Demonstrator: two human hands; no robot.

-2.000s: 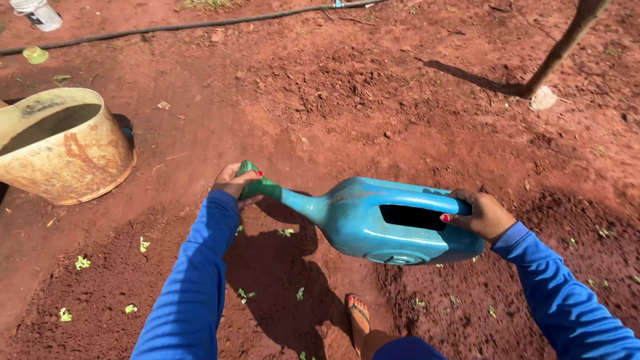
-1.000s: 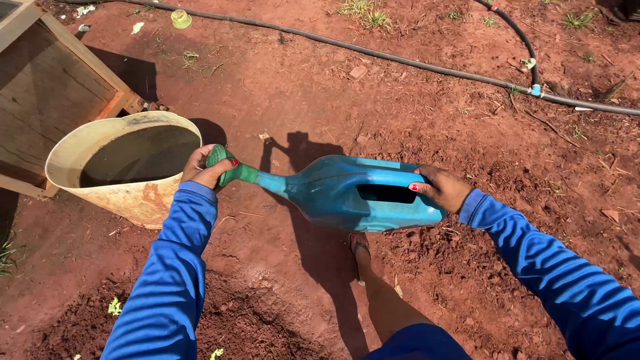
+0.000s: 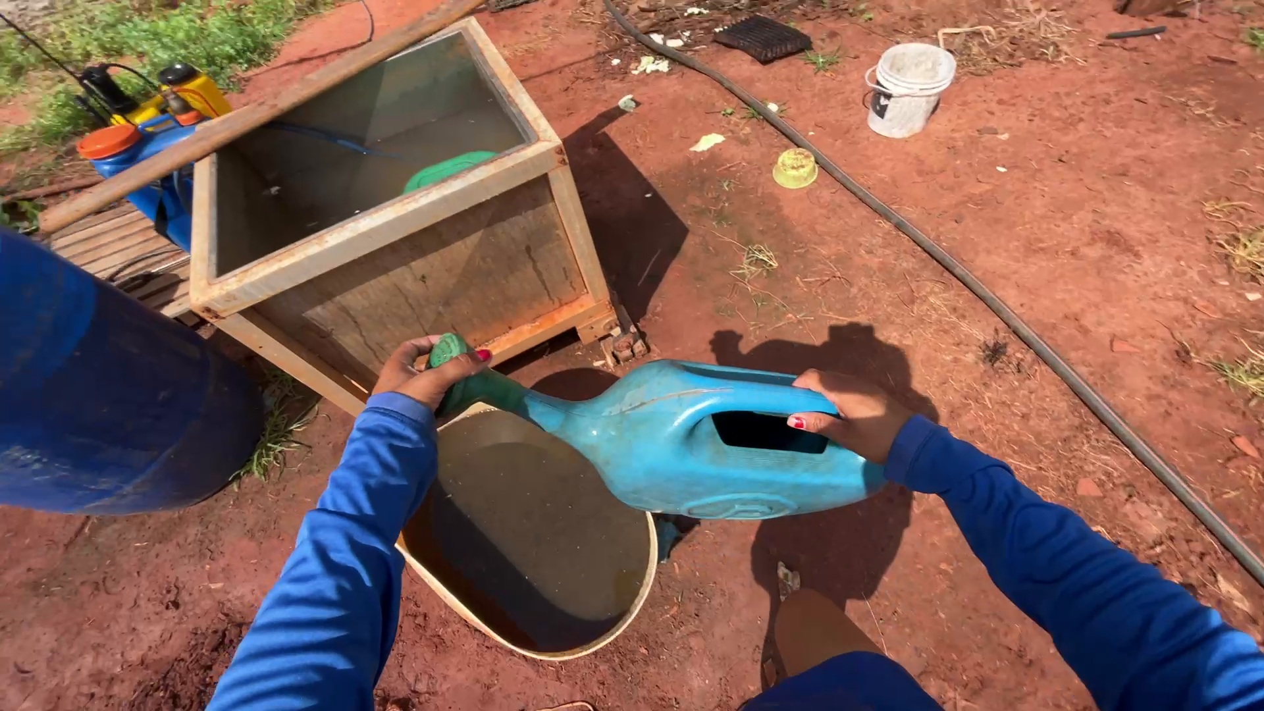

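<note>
A blue plastic watering can (image 3: pixel 652 444) lies on its side in the air between my two hands. My left hand (image 3: pixel 427 373) is closed around its green sprinkler head (image 3: pixel 450 355) and the spout end. My right hand (image 3: pixel 857 415) grips the rear of the handle. Below the spout stands a wide tub (image 3: pixel 652 583) holding murky water (image 3: pixel 533 523); the can covers part of its far right rim.
Beyond the tub is a metal-framed tank (image 3: pixel 415 286) of water with a green object in it and a wooden pole (image 3: pixel 267 114) across it. A blue barrel (image 3: pixel 109 395) stands left, a backpack sprayer (image 3: pixel 158 168) behind. A black hose (image 3: pixel 948 257) crosses the soil near a white bucket (image 3: pixel 908 89).
The view has swung far to the left, bringing the tank and barrel into sight. The watering can, held in both hands throughout, is now partly over the tub, which stood left of it before.
</note>
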